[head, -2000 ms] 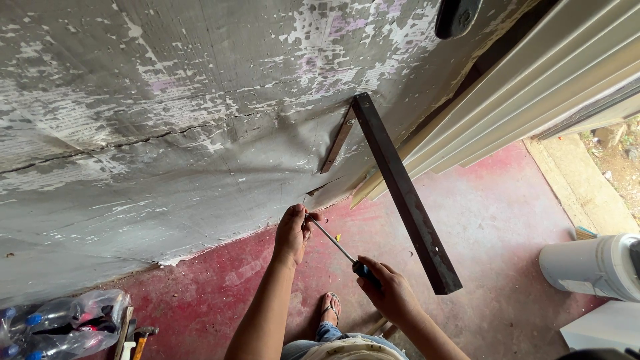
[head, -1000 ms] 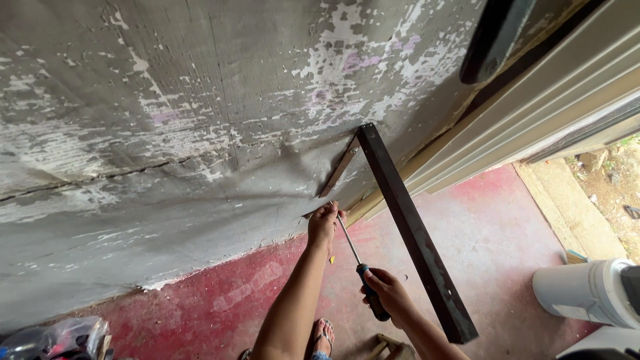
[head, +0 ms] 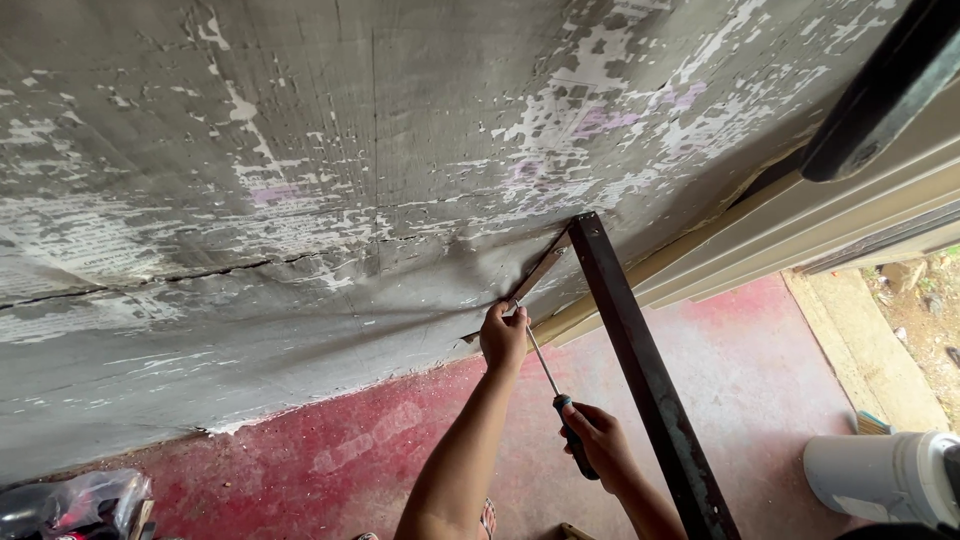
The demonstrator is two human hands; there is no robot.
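Observation:
A dark metal bracket (head: 634, 352) juts from the peeling grey wall (head: 300, 187), its shorter arm lying along the wall surface. At the lower end of that shorter arm is my left hand (head: 504, 337), with its fingertips around the screwdriver's tip; whether a screw is between them cannot be told. My right hand (head: 596, 442) grips the dark handle of the screwdriver (head: 541, 360), whose thin shaft slants up to the left fingertips. A screw head shows higher on the shorter arm.
A white plastic bucket (head: 855, 476) stands at the lower right on the red painted floor (head: 322, 457), near a brush (head: 874, 424). Bottles in clear plastic (head: 90, 502) lie at the lower left. A dark rounded object (head: 874, 105) hangs close at the upper right.
My left hand has moved up to the lower end of the bracket's shorter arm, and the screwdriver tip has come up with it. The right hand still grips the handle.

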